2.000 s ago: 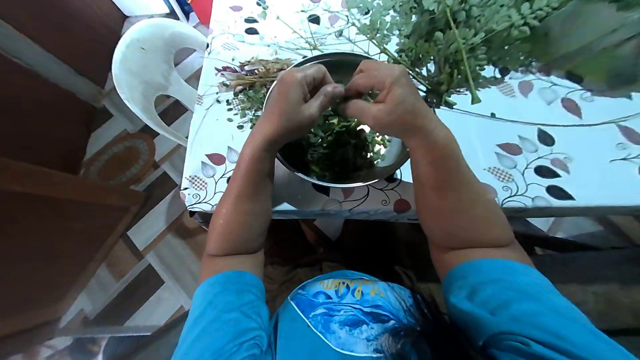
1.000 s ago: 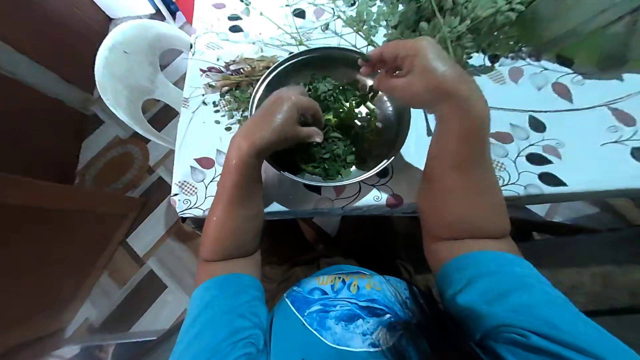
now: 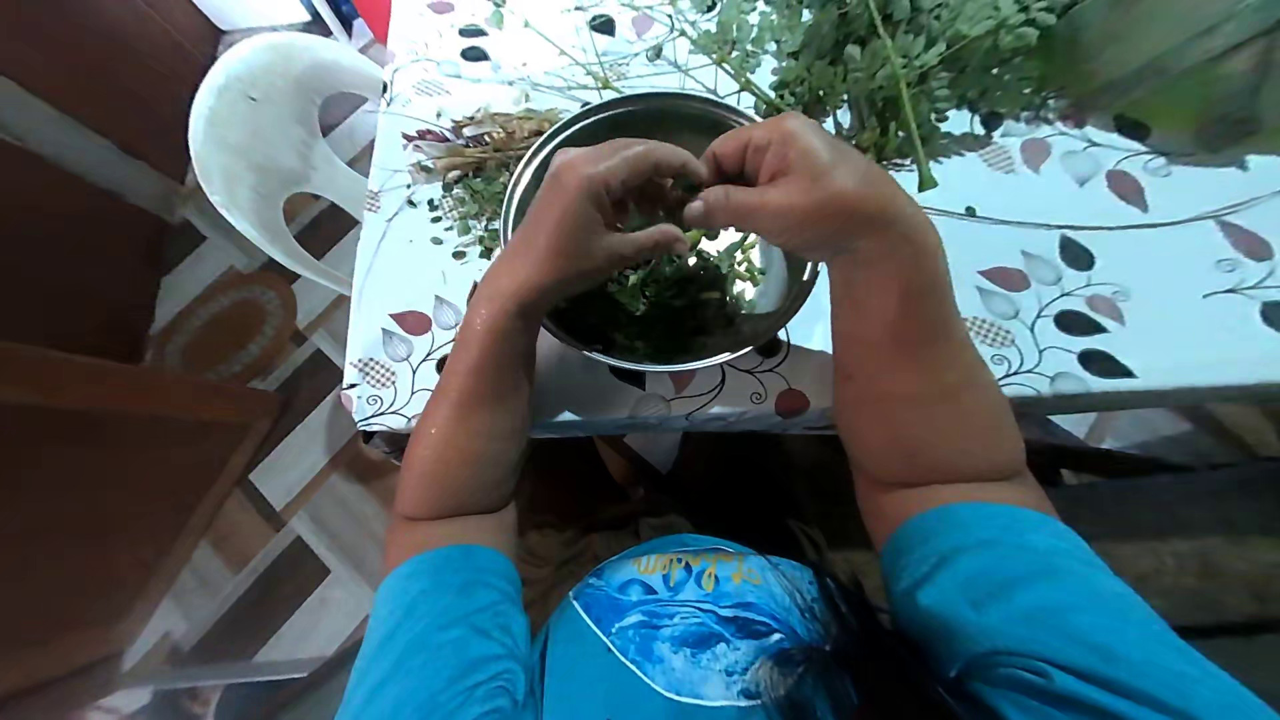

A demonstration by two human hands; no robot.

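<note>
A round stainless steel bowl [image 3: 590,352] sits near the table's front edge, holding wet-looking green leaves [image 3: 665,295]. Above its left half is my left hand [image 3: 610,205], fingers curled around a small bit of greenery, mostly hidden. My right hand [image 3: 800,190] is over the bowl's right rim, thumb and forefinger pinched together close to the left fingertips; whatever lies between them is too small to make out. Behind the bowl to the right lies a heap of leafy green stems [image 3: 900,70].
Left of the bowl lie a bundle of dry-looking stalks [image 3: 500,140] and loose small leaves [image 3: 475,205]. A white plastic chair [image 3: 255,140] stands at the table's left side. The patterned tablecloth [image 3: 1060,330] covers the table; a thin stem crosses it at the right.
My hands were apart a second ago, the left one down in the leaves and the right one beyond the rim. They are now close together above the bowl.
</note>
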